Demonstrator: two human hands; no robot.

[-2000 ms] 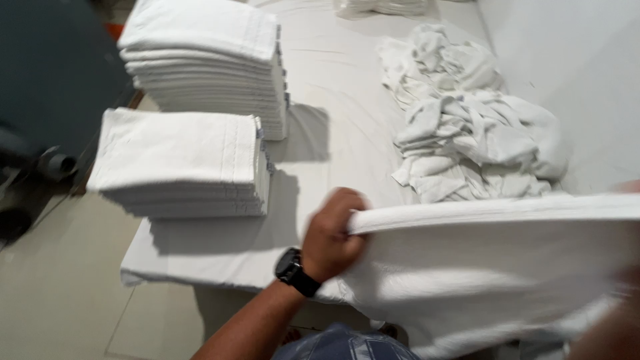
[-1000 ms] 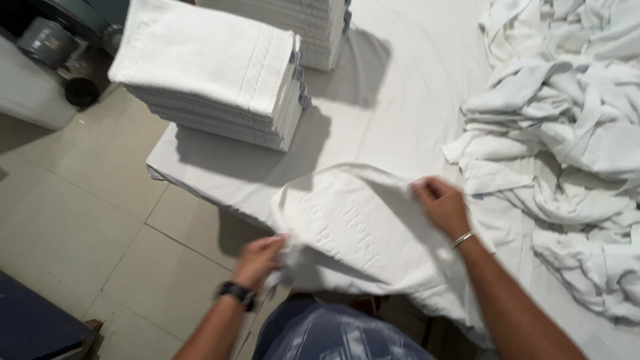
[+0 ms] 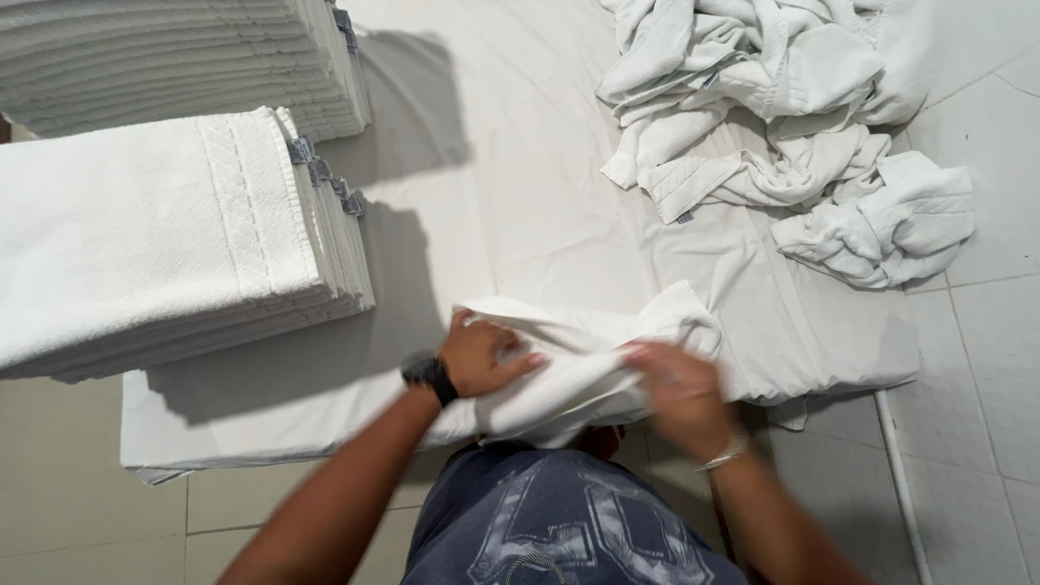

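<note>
A white towel [image 3: 552, 390], partly bunched and folded over, lies at the front edge of the table against my body. My left hand [image 3: 487, 357], with a black watch at the wrist, is on the towel's left part, its thumb and fingers spread over the cloth. Blurred by motion, my right hand [image 3: 682, 394] pinches the towel's right part near a crumpled end. A bracelet is on that wrist. To the left stands a stack of folded white towels [image 3: 146, 219] with small grey tags along one side.
Behind that stack rises a taller one of folded white towels [image 3: 187, 65]. Crumpled white towels [image 3: 772, 106] lie in a heap at the back right, beside a tiled wall [image 3: 983, 203]. A white sheet [image 3: 520, 219] covers the table.
The towel was held stretched out two seconds ago, then spread between both hands with its raised lettering showing; now it is bunched lower on the table edge. The view has shifted.
</note>
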